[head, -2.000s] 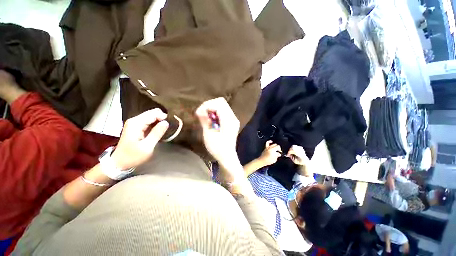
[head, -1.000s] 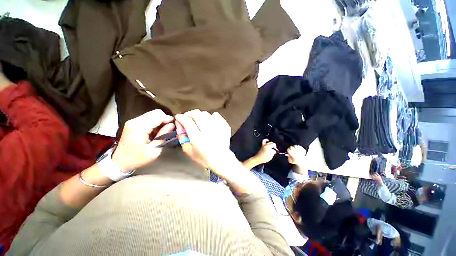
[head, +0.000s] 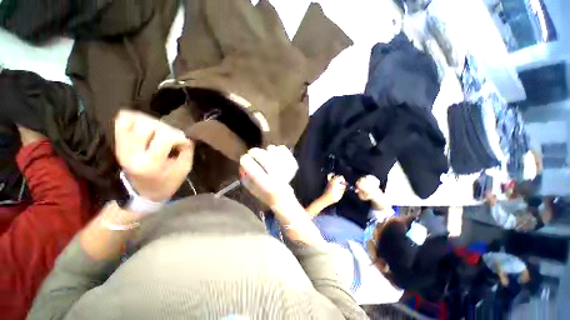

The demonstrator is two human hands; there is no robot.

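Observation:
The brown trousers (head: 244,56) lie on the table in front of me, their edge raised and gaping around a dark opening. Pale marks show along this edge. My left hand (head: 153,153) is blurred, raised at the left of the opening with curled fingers; what it holds is unclear. My right hand (head: 270,175) is curled at the right, below the opening, with a small reddish spot at its fingertips; its inside is hidden. A short pale strip, possibly drawcord (head: 227,189), shows just left of it. I cannot make out the snips.
A person in a red sleeve (head: 53,187) handles dark cloth at the left. At the right, another person's hands (head: 350,187) work on a black garment (head: 356,134). A dark grey garment (head: 403,72) and a folded dark stack (head: 472,137) lie farther along the white table (head: 337,75).
The hands, together one second ago, are now apart, the left moved left and up. The trousers' edge has opened into a dark gap. The neighbour's dark cloth at the left has shifted.

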